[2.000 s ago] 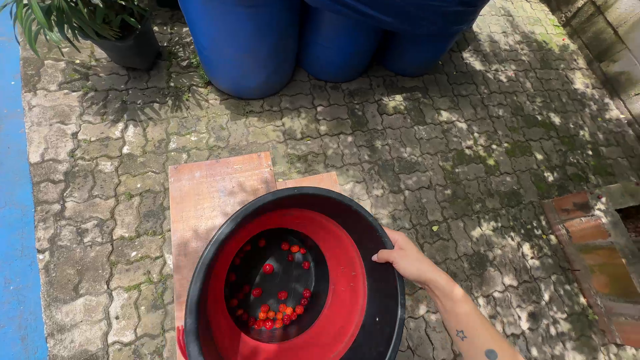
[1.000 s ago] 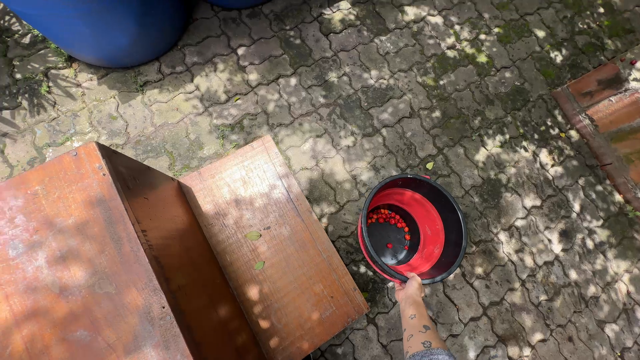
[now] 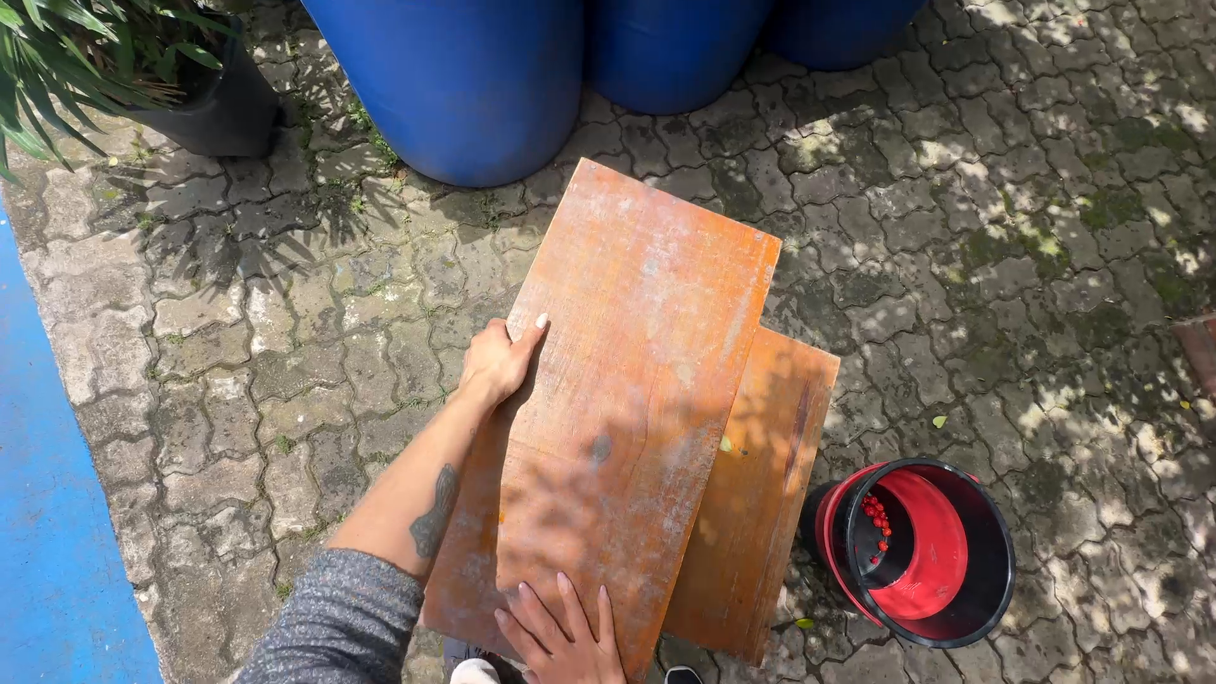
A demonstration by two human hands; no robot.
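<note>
A wooden step stool (image 3: 636,380) with a worn orange-brown top stands in front of me, a lower step (image 3: 760,494) showing on its right side. My left hand (image 3: 501,361) grips the left edge of the top board, thumb on the upper face. My right hand (image 3: 562,632) lies with fingers spread on the near end of the same board. To the right, a black and red bucket (image 3: 988,570) rests on the paving, small red fruits (image 3: 876,522) at its bottom. Neither hand touches the bucket.
Large blue barrels (image 3: 475,95) stand along the far side. A dark plant pot (image 3: 218,114) with long green leaves is at the upper left. Wavy interlocking pavers (image 3: 313,408) cover the ground, beside a blue-painted strip (image 3: 57,494) on the left. My feet are at the bottom edge.
The bucket, held by its rim in both earlier frames, now stands released on the ground. Both hands are now on the stool's top board.
</note>
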